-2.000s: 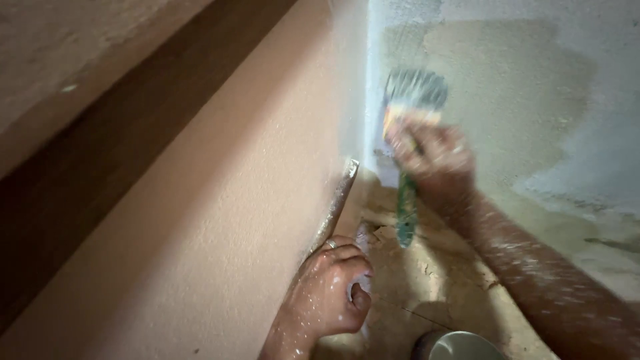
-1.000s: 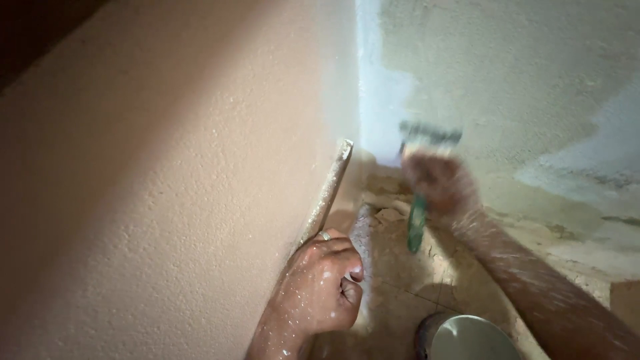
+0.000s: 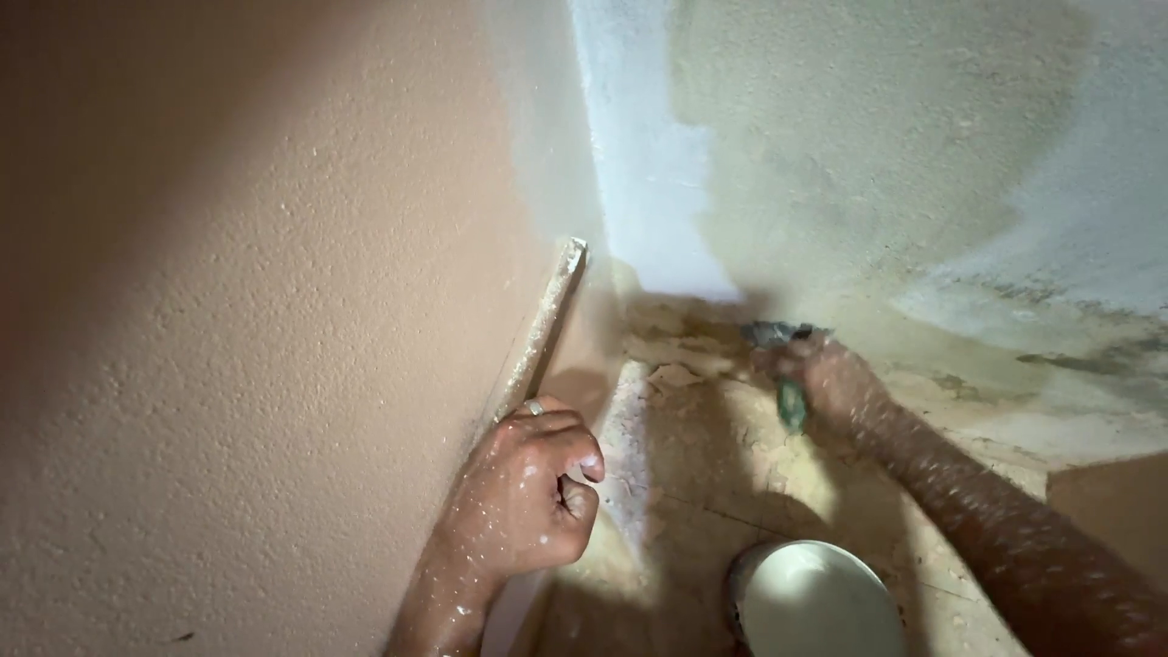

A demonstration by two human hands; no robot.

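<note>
My left hand point(image 3: 525, 493), speckled with paint and wearing a ring, is curled against the pinkish wall. A narrow paint-spattered strip point(image 3: 547, 319) runs from its knuckles up toward the corner, lying along the wall; how the fingers grip it is hidden. To the right, my right hand point(image 3: 830, 374), blurred, grips a paintbrush point(image 3: 790, 406) with a green handle. The brush's dark bristles are close to the foot of the far wall. Light bluish-white paint point(image 3: 652, 182) covers a band beside the corner.
A round container of pale paint point(image 3: 817, 602) stands on the stained floor point(image 3: 693, 547) below my right hand. The pinkish wall point(image 3: 319, 365) fills the left side. The patchy greenish wall point(image 3: 867, 164) rises at the right, and a brown board-like surface point(image 3: 1113, 502) lies at the right edge.
My right hand has moved the paintbrush down from the corner to near the foot of the far wall. My left hand keeps its place by the strip. The view has shifted somewhat.
</note>
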